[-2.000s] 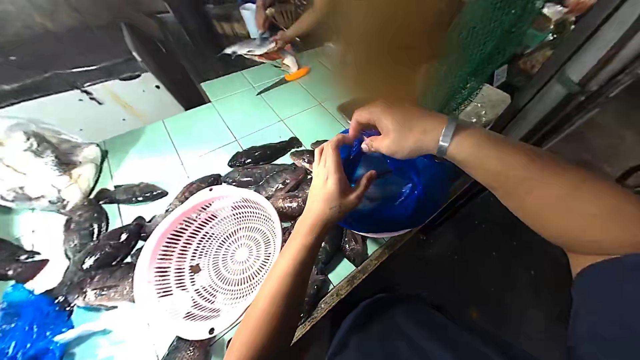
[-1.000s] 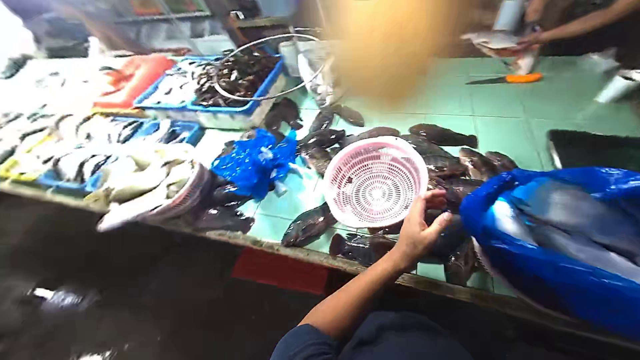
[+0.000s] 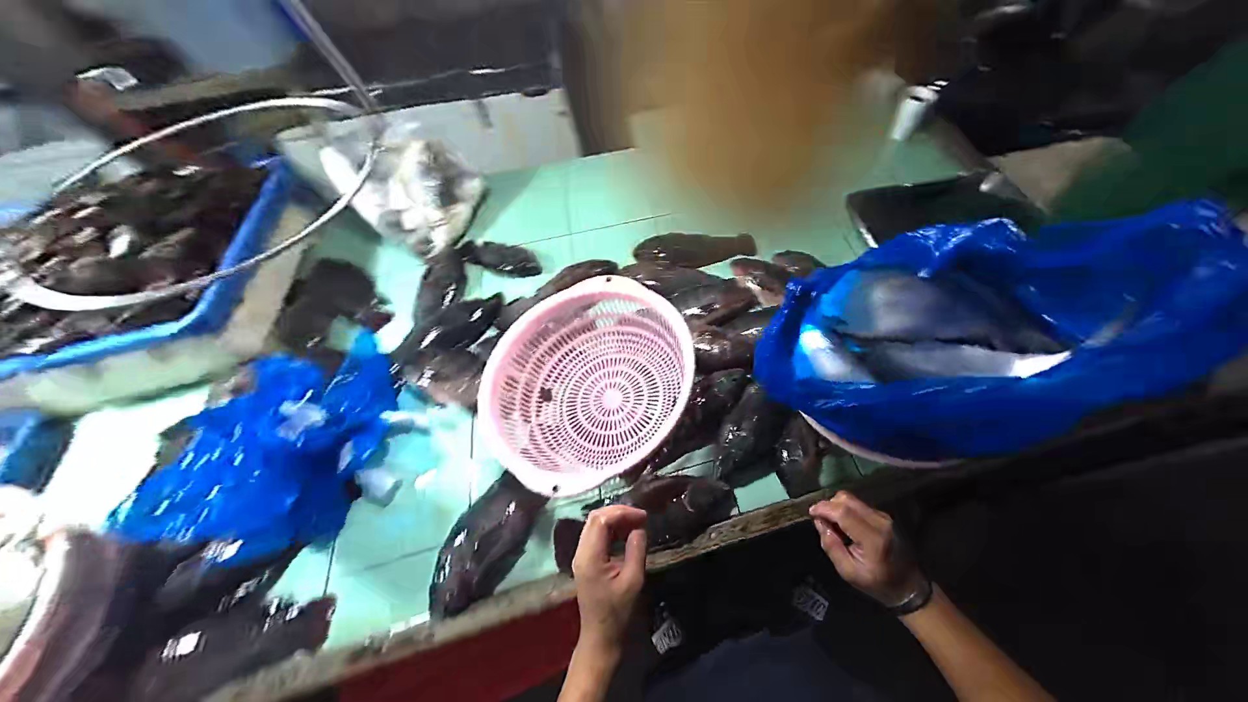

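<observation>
My left hand (image 3: 611, 565) is at the counter's front edge, just below a pink plastic colander (image 3: 595, 390), fingers loosely curled around nothing visible. To its right, my right hand (image 3: 866, 548), with a band on the wrist, hangs in front of the edge, half curled and with nothing seen in it. The colander lies tilted on several dark whole fish (image 3: 751, 434). At the right, a blue plastic bag (image 3: 1014, 409) gapes and shows large silvery fish (image 3: 936, 322) inside; the pale rim of a container shows under it.
Crumpled blue plastic bags (image 3: 263, 458) lie left of the colander. Behind them are a blue-rimmed tray (image 3: 234, 283) of dark seafood, a metal hoop (image 3: 363, 175) and a clear bag of pale contents (image 3: 424, 190). A dark flat object (image 3: 941, 207) lies behind the fish bag. A blurred brown shape covers the top middle.
Two seconds ago both hands were at the blue bag's opening; now they are apart from it at the counter edge. The bag has opened wide, showing the fish. The view has shifted.
</observation>
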